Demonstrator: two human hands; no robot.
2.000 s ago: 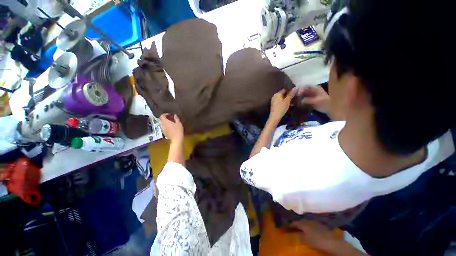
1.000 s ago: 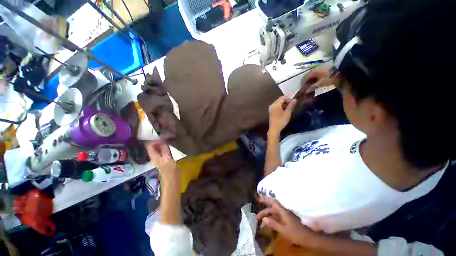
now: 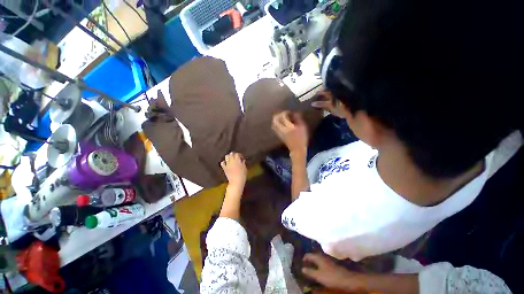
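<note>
A large brown cloth panel [image 3: 210,100] with rounded lobes lies spread over the white table [image 3: 241,51]. Its left end is crumpled. My left hand [image 3: 234,167], in a white lace sleeve, is at the panel's near edge, fingers curled over the cloth; the thumb is not clear. More brown cloth [image 3: 261,209] hangs below the edge, partly over a yellow board [image 3: 198,218]. My right hand [image 3: 327,271] is low, beside the neighbouring person's white shirt. It is dark and slightly blurred, with fingers apart and nothing visible in them.
A neighbouring person [image 3: 396,189] leans in from the right; their hands touch the panel's right part. Left are a purple machine part [image 3: 106,166], bottles [image 3: 115,215], thread cones [image 3: 63,97] and a red object [image 3: 40,264]. A white basket [image 3: 198,28] and machine head [image 3: 290,46] stand behind.
My left hand has moved right, from the panel's left corner to its near edge. My right hand has stayed low. The neighbour's nearer hand has moved left over the cloth.
</note>
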